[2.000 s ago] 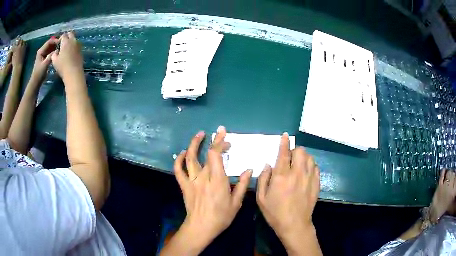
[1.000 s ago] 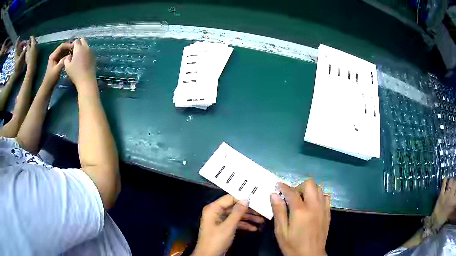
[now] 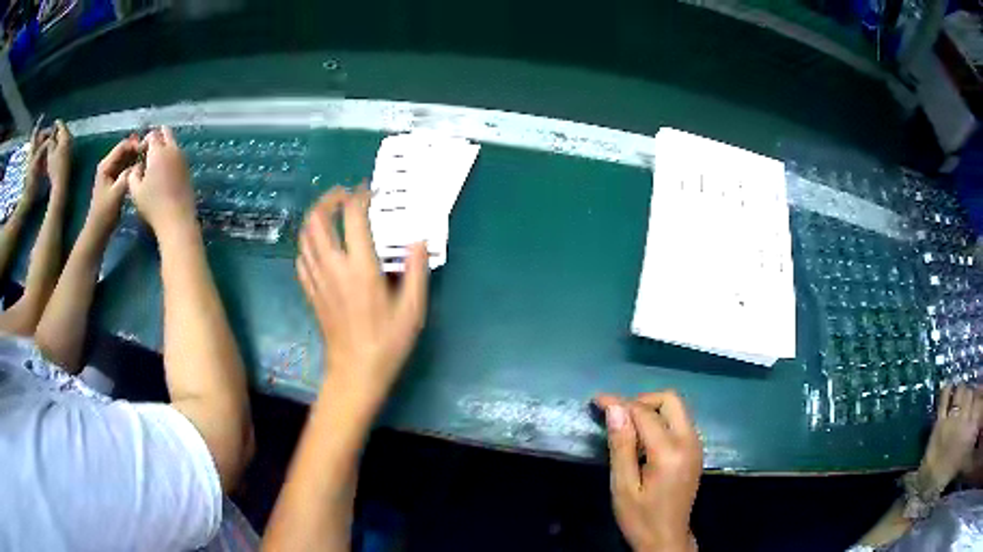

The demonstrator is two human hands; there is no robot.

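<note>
My left hand (image 3: pixel 361 291) is at the near left edge of the pile of folded leaflets (image 3: pixel 426 194), fingers spread, covering part of its left side and lower corner. The pile is white, slightly fanned, with a column of dark bars. Whether the fingers grip a leaflet cannot be told. My right hand (image 3: pixel 655 458) is over the bench's near edge with fingers curled and no paper showing in it. The stack of unfolded sheets (image 3: pixel 714 253) is a thick white pile on the right, with faint dark bars.
Clear plastic trays (image 3: pixel 878 313) lie at the far right, and another tray (image 3: pixel 243 178) lies at the left. A neighbour's hands (image 3: pixel 151 183) work over the left tray, with a forearm reaching across the bench. Another person's hand (image 3: pixel 954 431) is at the right edge.
The folded leaflet has left the near edge and both hands' hold. My left hand has moved forward and left to the leaflet pile. My right hand stays near the bench edge.
</note>
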